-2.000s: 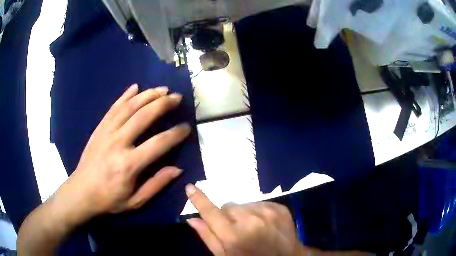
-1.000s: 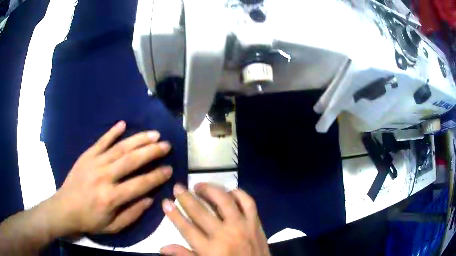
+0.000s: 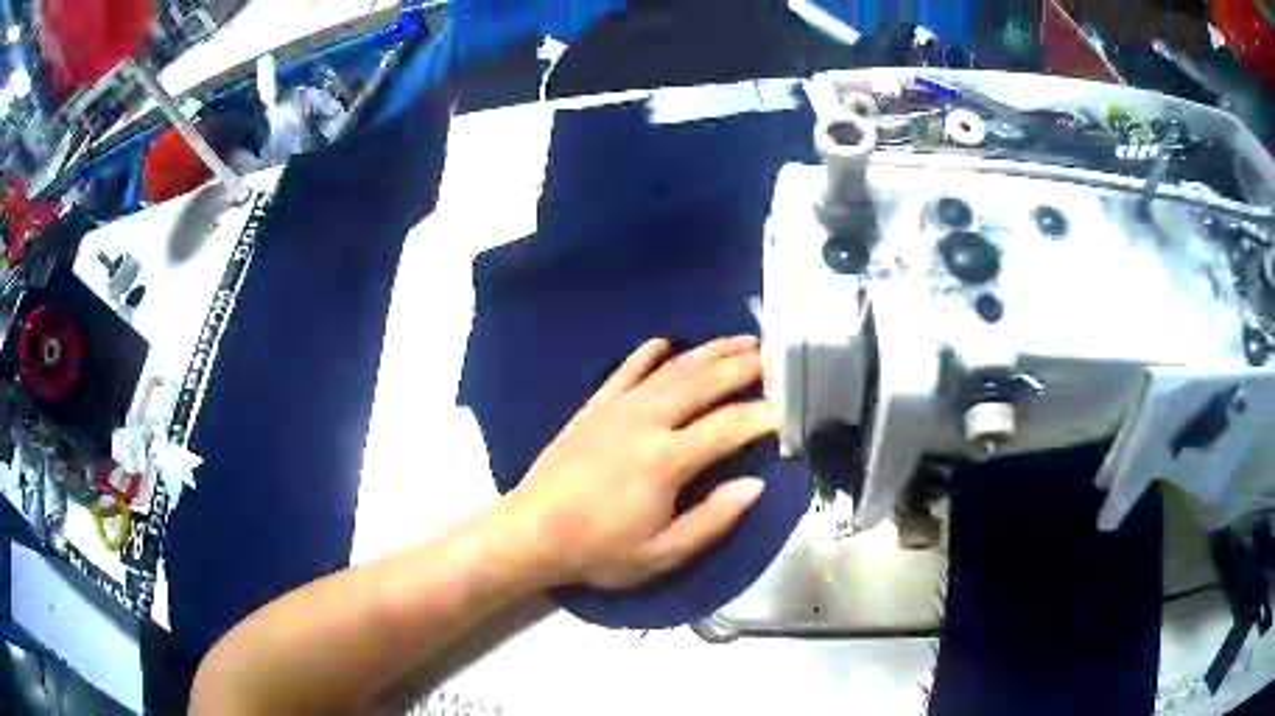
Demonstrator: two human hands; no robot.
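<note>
A dark navy cloth panel with a rounded front end (image 3: 615, 301) lies left of the white sewing machine head (image 3: 825, 378). My left hand (image 3: 636, 462) lies flat on it, fingers spread, fingertips close beside the head. The panel's right edge is by the presser foot area, which the head partly hides, so I cannot tell whether the needle is in the cloth. A second navy panel (image 3: 1056, 588) with a frayed left edge lies right of the metal needle plate (image 3: 881, 581). My right hand is not in view.
Another navy cloth piece (image 3: 280, 364) lies at the left, beside black tape with white letters (image 3: 224, 329). A red round part (image 3: 51, 350) and a yellow loop (image 3: 111, 522) are at far left. A tray (image 3: 1119, 105) with small items is behind the machine. A black angular piece (image 3: 1237, 588) is at right.
The camera view has swung left and up, showing more of the left side. My left hand and the rounded panel are closer to the machine head. My right hand has left the picture.
</note>
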